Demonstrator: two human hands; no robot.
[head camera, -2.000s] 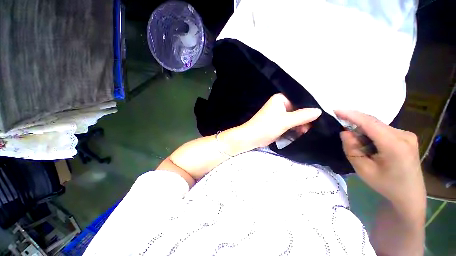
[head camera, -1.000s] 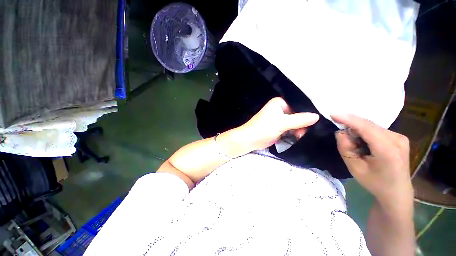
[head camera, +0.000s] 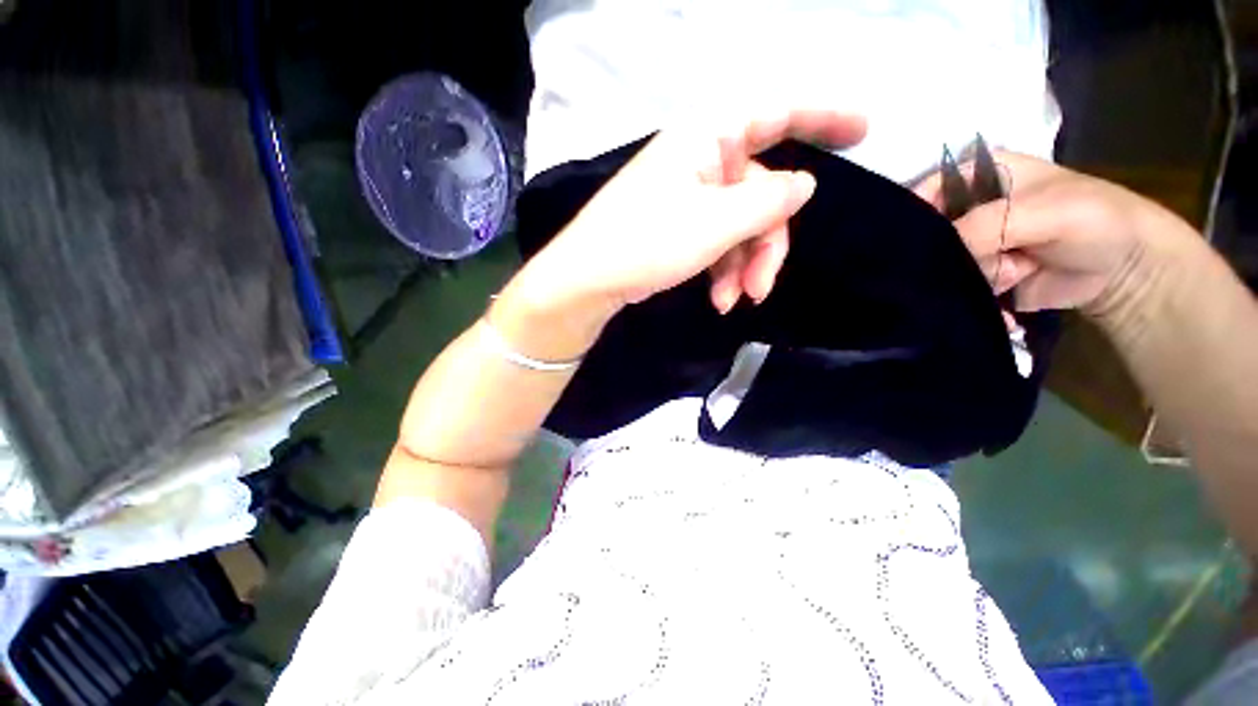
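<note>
The black cloth (head camera: 869, 276) lies on my lap, with the bright white lining (head camera: 786, 62) beyond it. My left hand (head camera: 690, 214) is over the black cloth, fingers apart, with nothing seen in it. My right hand (head camera: 1062, 235) is at the right edge of the cloth and holds small thread snips (head camera: 973, 179), their two pointed blades apart and pointing up. A thin dark thread (head camera: 1006, 228) hangs beside the blades. A small white patch (head camera: 740, 386) shows in the near fold. No needle can be made out.
Grey cloth (head camera: 138, 262) is stacked at left on a blue-edged stand, with patterned white cloth (head camera: 152, 476) under it. A clear purplish round bin or fan (head camera: 435, 166) is beyond. A black crate-like item (head camera: 124, 621) is at lower left. A brown box-like shape is at right.
My left hand has let go of the folded edge and moved up and left. The snips in my right hand now show with blades up. The black cloth has been spread and refolded; the view has shifted.
</note>
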